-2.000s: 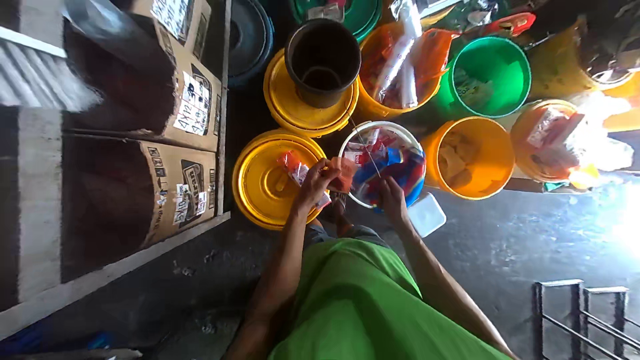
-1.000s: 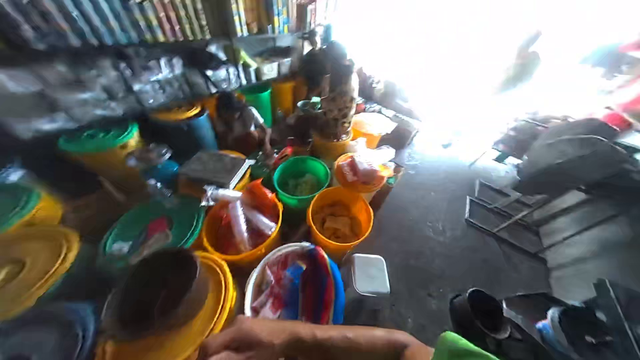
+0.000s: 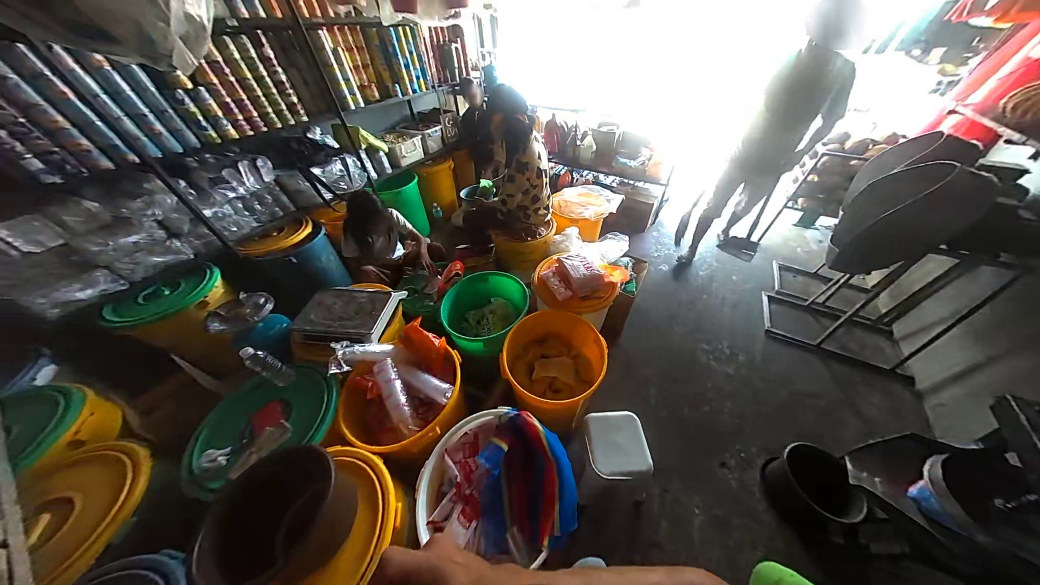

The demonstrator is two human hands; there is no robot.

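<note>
My right hand [image 3: 426, 563] is at the bottom edge, partly cut off, with its forearm stretching in from the right. It is at the near rim of a white bucket [image 3: 423, 496] and beside a yellow lid [image 3: 375, 508]. Its fingers are mostly hidden, so whether it holds anything cannot be told. Red-and-white plastic packaging [image 3: 463, 479] and a blue, red and yellow striped cloth or bag [image 3: 528, 479] fill the bucket, the striped piece hanging over its right rim. A dark brown tub [image 3: 272, 520] stands on the yellow lid. My left hand is out of view.
Ahead are an orange bucket of clear plastic rolls [image 3: 453, 406], a green bucket [image 3: 485, 280] and another orange bucket [image 3: 597, 357]. A white stool [image 3: 617, 445] stands right of them. Two people sit low among buckets; another person [image 3: 780, 122] stands farther off. Metal frames [image 3: 837, 325] are at right.
The view has swung right and up from the buckets below me. My left hand, seen two seconds ago above a yellow lid, is out of view. My right hand has left the white bucket's middle.
</note>
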